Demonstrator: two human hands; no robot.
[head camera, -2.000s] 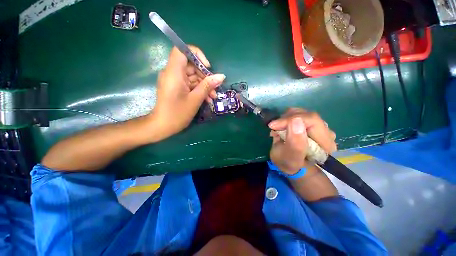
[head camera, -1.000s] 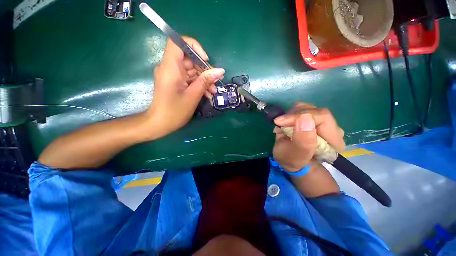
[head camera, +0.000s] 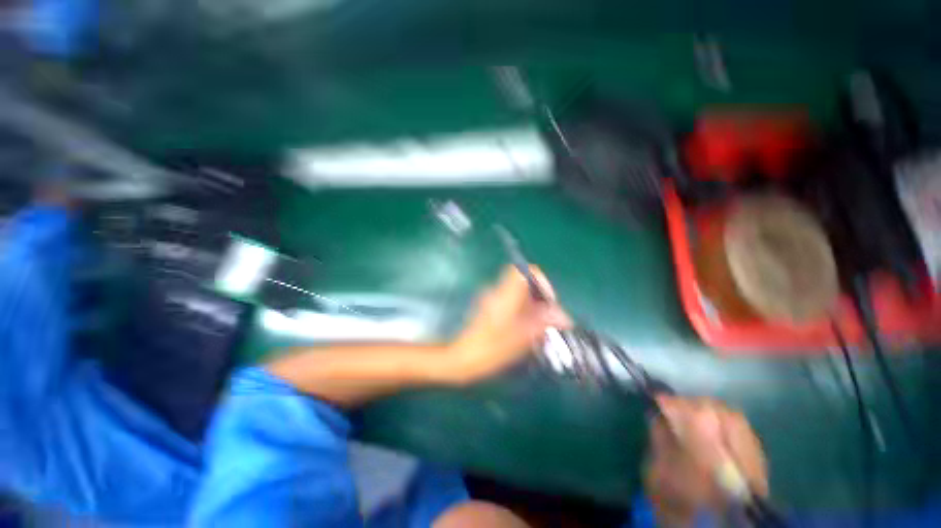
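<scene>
The view is strongly blurred. My left hand (head camera: 508, 322) is at the centre, closed on the tweezers (head camera: 521, 260), whose tail end points up and left. A blurred pale and dark watch housing (head camera: 562, 354) lies just right of my left fingertips; the fixture under it cannot be made out. My right hand (head camera: 705, 454) is at the lower right and holds the soldering iron (head camera: 729, 477), its front pointing up and left towards the housing. Whether the tip touches it cannot be told.
Red tray (head camera: 702, 320) with the tan pot (head camera: 781, 258) stands at right, cords beside it. A dark round shape (head camera: 619, 155) is behind. A loose unit (head camera: 451, 216) lies beyond my left hand. The spool (head camera: 246, 266) and dark trays (head camera: 175, 340) are left, near another person's blue sleeve (head camera: 46, 278).
The camera has swung up and left, so the bench, both hands and red tray sit lower and further right. More of the left side and back shows. Both hands still hold their tools.
</scene>
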